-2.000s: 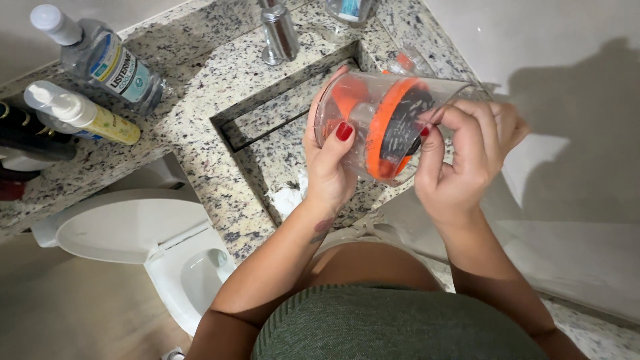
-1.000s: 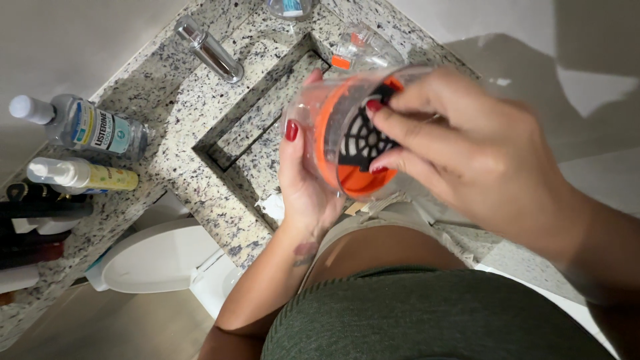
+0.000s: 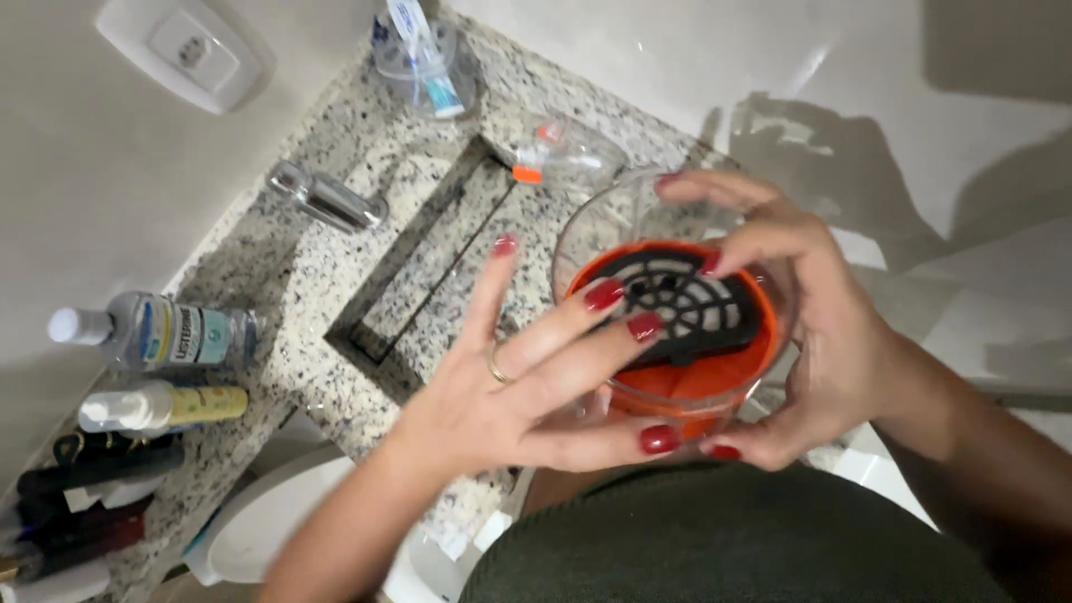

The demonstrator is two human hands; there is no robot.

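Observation:
A clear plastic container (image 3: 590,230) with an orange inner part (image 3: 729,368) is tilted so that I look into its opening. Inside the orange ring lies a black slatted grille (image 3: 687,306). My right hand (image 3: 812,318) grips the container around its right side, thumb low and one fingertip over the rim at the grille. My left hand (image 3: 536,377) is spread at the container's left side, with two fingertips reaching in over the grille and the index finger raised clear. Whether its fingers grip the grille or only touch it, I cannot tell.
A granite counter (image 3: 251,276) holds a recessed sink (image 3: 452,276) and a chrome faucet (image 3: 327,197). Behind the container lies a clear plastic piece with orange parts (image 3: 569,155). A Listerine bottle (image 3: 184,331), a yellow pump bottle (image 3: 167,406) and a toothpaste holder (image 3: 423,63) stand around. A toilet (image 3: 276,519) is below.
My left hand has gone from holding the container's side to reaching over its opening. My right hand has moved from the grille to the container's right side. The view has shifted.

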